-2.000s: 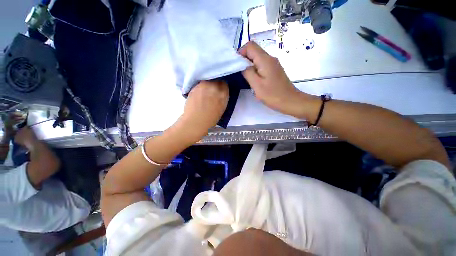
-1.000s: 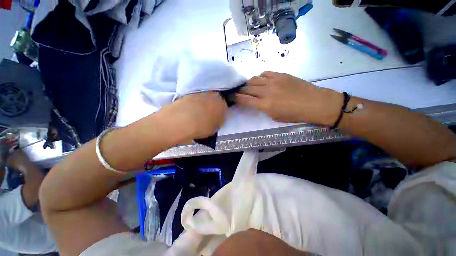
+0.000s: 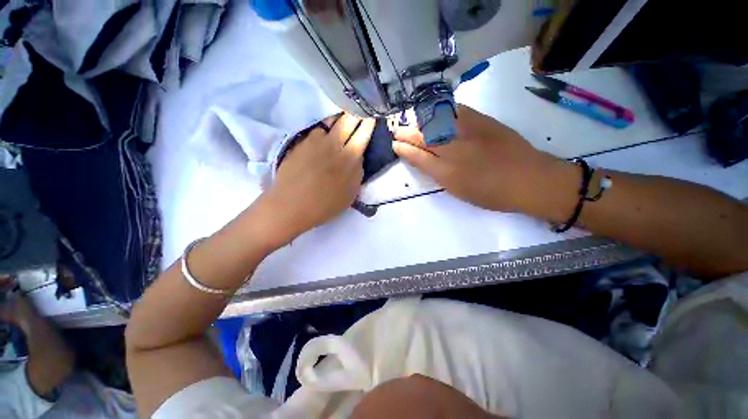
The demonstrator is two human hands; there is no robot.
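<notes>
A navy cut piece (image 3: 379,153) lies flat on the white bed at the needle area of the sewing machine head (image 3: 344,49). A crumpled white piece (image 3: 234,123) joins it on the left. My left hand (image 3: 324,168) presses on the navy piece, fingertips left of the needle. My right hand (image 3: 467,159) is at its right edge, with fingertips beside the foot and partly behind the blue-grey attachment (image 3: 438,123). The presser foot is hard to make out in the glare.
Thread snips (image 3: 582,106) lie right of the machine. Navy garment pieces (image 3: 82,188) are heaped at the left. A measuring strip (image 3: 459,274) runs along the front edge. Another person's arm (image 3: 41,348) shows at lower left. Dark objects (image 3: 726,123) stand at far right.
Both hands have brought the navy piece from the table's front part up to the needle area. The white piece has shifted left and flattened somewhat. The machine head appears larger in view.
</notes>
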